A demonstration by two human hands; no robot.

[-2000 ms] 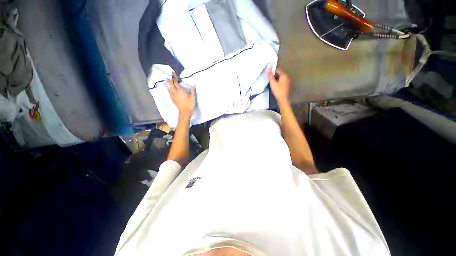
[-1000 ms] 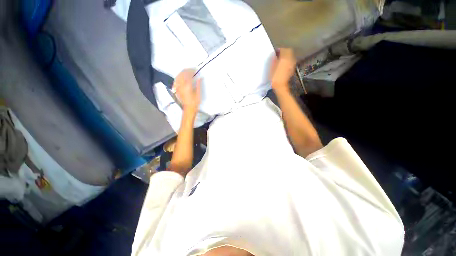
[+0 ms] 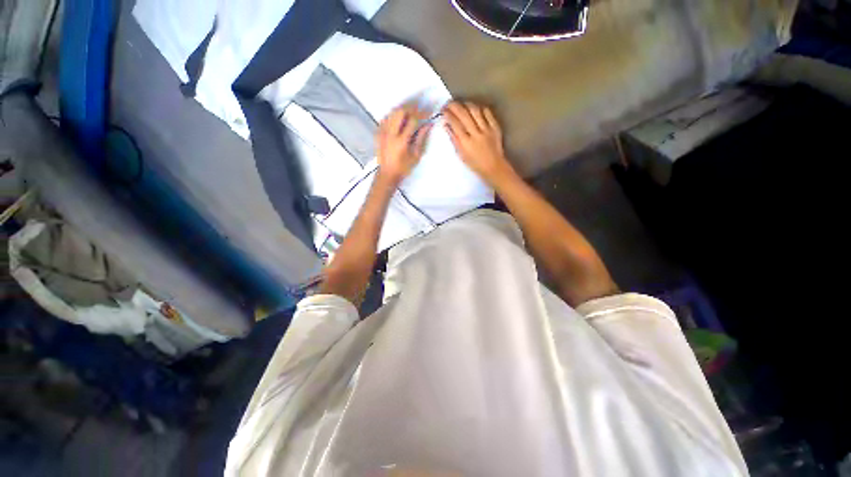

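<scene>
A pale blue-white garment piece [image 3: 457,177] lies on the grey table near my body, with a dark band [image 3: 278,177] along its left side and a grey insert [image 3: 336,110] in its middle. A thin dark line crosses the pale cloth and passes under my hands. My left hand [image 3: 401,142] rests on the cloth at this line, fingers bent; whether it pinches the cloth is hard to tell. My right hand [image 3: 474,135] lies close beside it at the cloth's right edge, fingers spread and pointing forward. The iron's black plate [image 3: 523,14] is cut off by the top edge.
The grey table cover [image 3: 578,88] is browner near the iron. A blue edge [image 3: 86,84] and a padded grey roll [image 3: 112,224] run along the left. A cloth bundle [image 3: 70,265] hangs further left. A pale box [image 3: 695,130] stands at right, below the table.
My hands have come together at the dark line, my left moving right and my right moving left. The view has shifted, showing more of the garment's far part and the iron's plate.
</scene>
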